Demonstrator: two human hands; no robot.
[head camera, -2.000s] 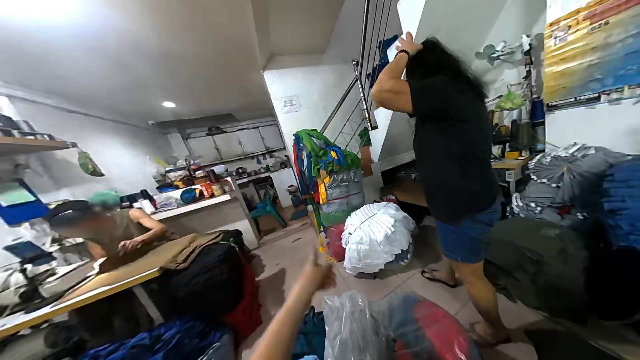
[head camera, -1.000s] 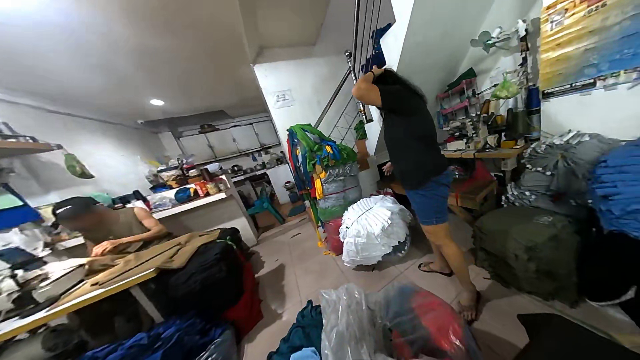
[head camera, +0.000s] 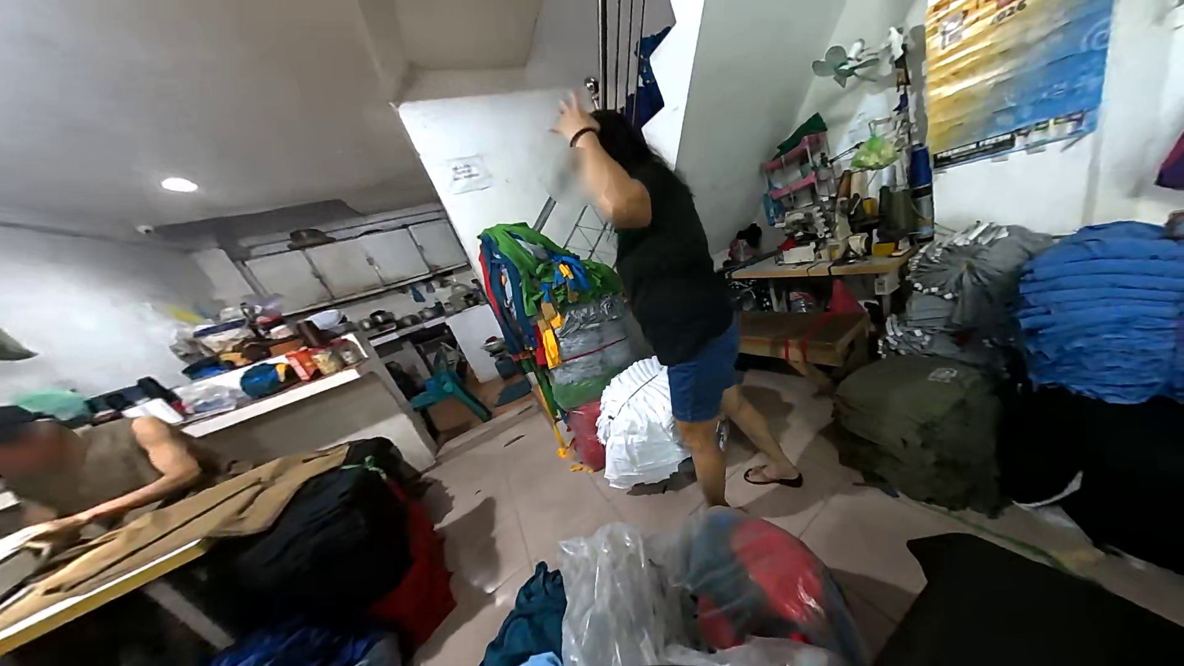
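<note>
Neither my left hand nor my right hand is in the head view. Low in front of me lie a crumpled clear plastic bag (head camera: 606, 597), a plastic bag with red and dark cloth (head camera: 768, 583) and a piece of teal cloth (head camera: 532, 615). Beyond them a standing person in a dark shirt and blue shorts (head camera: 675, 268) has an arm raised near the head. Close to that person's legs sits a bundle of white cloth (head camera: 638, 425). At the left another person (head camera: 111, 462) bends over brown fabric (head camera: 213, 490) on a table.
Colourful garments (head camera: 532, 277) hang beside wrapped bundles near the stairs. On the right are an olive bundle (head camera: 916, 430), stacked blue cloth (head camera: 1101, 305), grey cloth (head camera: 971, 268) and a work table (head camera: 814, 268) with spools. Black cloth (head camera: 1027, 610) lies at the lower right.
A bare forearm and hand low in the middle two seconds ago are out of view. The standing person has stepped left, now beside the white bundle. The view has shifted somewhat to the right.
</note>
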